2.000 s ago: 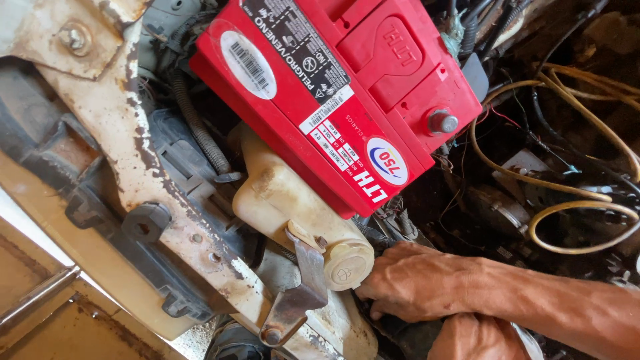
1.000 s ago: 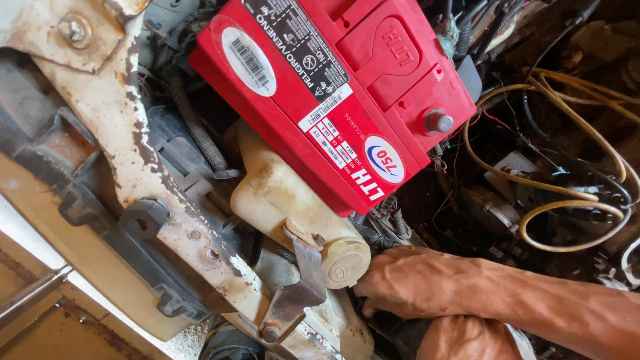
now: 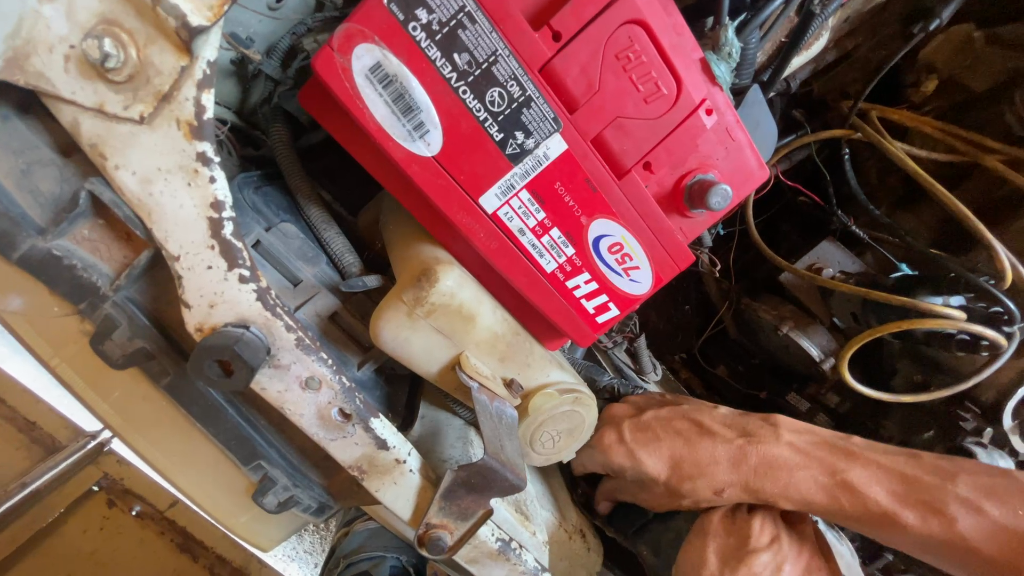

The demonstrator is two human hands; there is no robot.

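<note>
My right hand [image 3: 664, 452] reaches in from the right, beside the capped filler neck [image 3: 556, 428] of a washer fluid reservoir. Its fingertips are down in a dark gap near corrugated wiring, so what they touch is hidden. Just below its wrist, my left hand [image 3: 752, 544] is partly visible at the bottom edge, its fingers out of sight. A red LTH car battery [image 3: 512, 160] lies tilted above the yellowed plastic reservoir [image 3: 436, 300], with one metal terminal post [image 3: 706, 194] showing. A rusty metal bracket [image 3: 484, 472] stands against the filler neck.
A chipped, rusted body panel [image 3: 232, 272] runs diagonally at left beside black plastic trim [image 3: 128, 328]. Yellowish tubing [image 3: 872, 296] loops over dark engine parts at right. A corrugated conduit [image 3: 308, 196] passes left of the battery, and cables [image 3: 768, 40] cross at upper right.
</note>
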